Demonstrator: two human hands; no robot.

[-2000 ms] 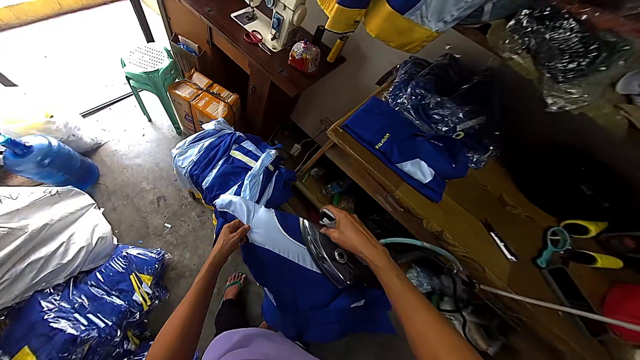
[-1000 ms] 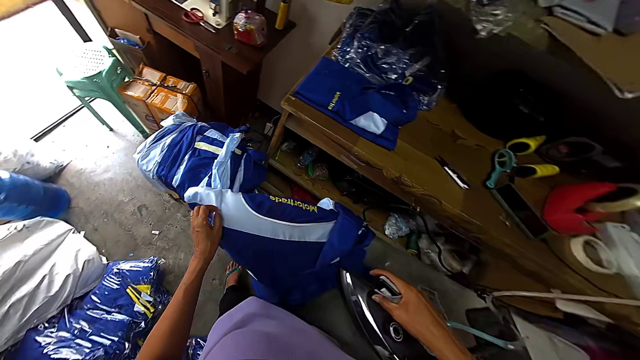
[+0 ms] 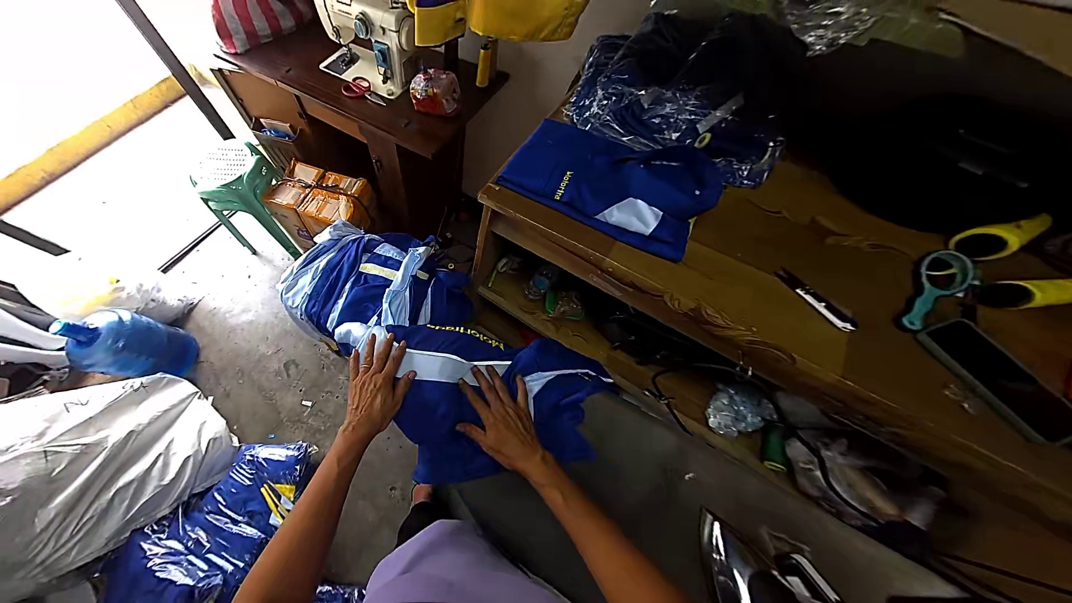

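Observation:
A blue garment with a pale blue band (image 3: 435, 367) and yellow lettering lies in front of me on a grey board. My left hand (image 3: 374, 392) rests flat, fingers spread, on the garment's left end. Spread on its middle, just below the band, is my right hand (image 3: 501, 419). Neither hand grips anything. A clothes iron (image 3: 754, 561) stands at the bottom right on the board, apart from both hands and partly cut off by the view's edge. Beyond the garment's left end sits a bundle of blue and pale blue garments (image 3: 377, 280).
To the right, a wooden table (image 3: 737, 293) bears a folded blue garment (image 3: 615, 188), a cutter knife (image 3: 816, 300) and a phone (image 3: 1001, 377). A sewing machine (image 3: 377, 50) stands at the back. Left are a green stool (image 3: 239, 180), a water jug (image 3: 134, 343) and a white sack (image 3: 100, 469).
My right hand has let go of the iron, which it held in both earlier frames, and now lies on the garment. The iron has moved from on the garment to the lower right.

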